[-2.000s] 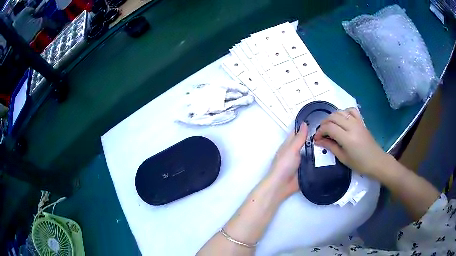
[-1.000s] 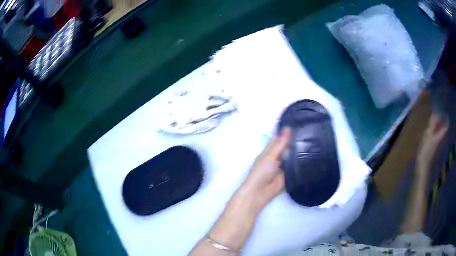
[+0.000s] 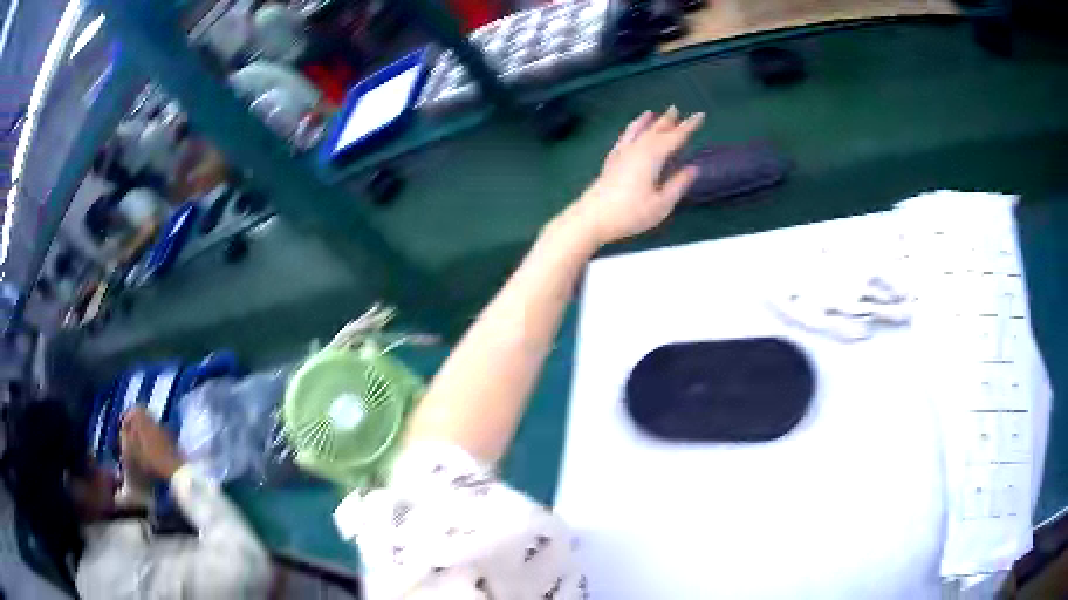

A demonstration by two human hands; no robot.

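Observation:
My left hand [image 3: 642,182] reaches far out over the dark green belt with its fingers apart. A dark oval housing [image 3: 738,172] lies on the belt just right of the thumb; blur hides whether they touch. Another black oval housing [image 3: 720,389] lies on the white foam sheet [image 3: 750,516], with faint pale print on its face. Label sheets [image 3: 990,410] with grid lines lie along the right side of the foam sheet. My right hand is out of the picture.
Crumpled whitish gloves [image 3: 843,311] lie behind the housing. A green desk fan [image 3: 348,410] stands beside my left arm. Another person's hands [image 3: 146,451] are at the lower left by a clear bag [image 3: 234,428]. A blue tray [image 3: 377,108] and blister tray [image 3: 521,49] stand across the belt.
The view has swung left. My left hand has moved from over the foam sheet out to the belt, and the housing it held now lies there. My right hand has left the picture.

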